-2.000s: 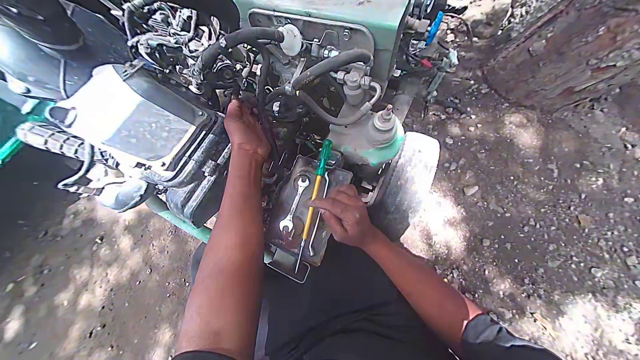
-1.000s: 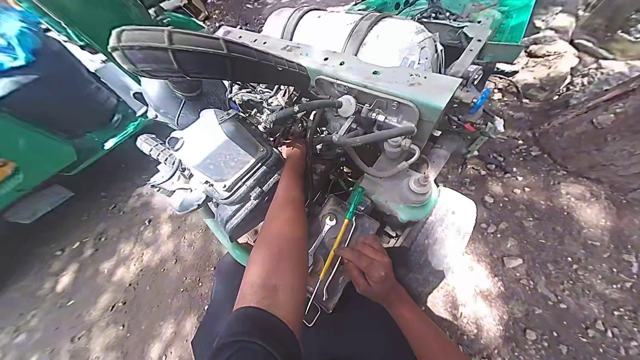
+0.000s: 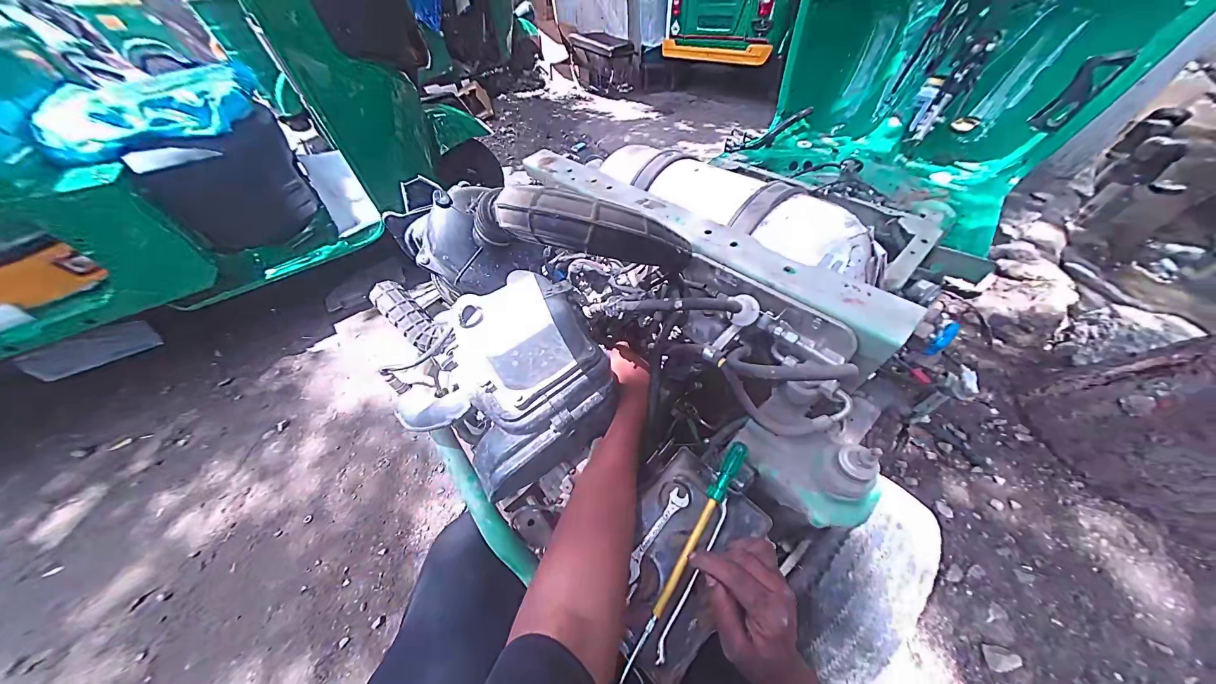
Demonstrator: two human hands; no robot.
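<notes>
My left hand point(image 3: 629, 366) reaches in among the hoses of a vehicle engine, beside a black plastic air filter box point(image 3: 532, 351); its fingers are mostly hidden. My right hand point(image 3: 755, 598) rests near a grey metal cover point(image 3: 750, 522), fingers bent close to a screwdriver with a green handle and yellow sleeve point(image 3: 698, 537); whether it grips anything is unclear. An open-ended wrench point(image 3: 660, 532) lies left of the screwdriver on the cover. A thin bent metal rod point(image 3: 692, 594) lies along the screwdriver's right side.
A ribbed black intake hose point(image 3: 589, 223) arches behind the engine, before a white gas cylinder point(image 3: 741, 199). A reservoir bottle point(image 3: 836, 475) stands at the right, above a wheel point(image 3: 883, 579). A green pipe point(image 3: 484, 513) runs at the left. Green vehicles point(image 3: 332, 114) stand behind on dirt ground.
The view has tilted up and shows more of the surroundings. My left hand stays in among the engine hoses and my right hand stays beside the screwdriver.
</notes>
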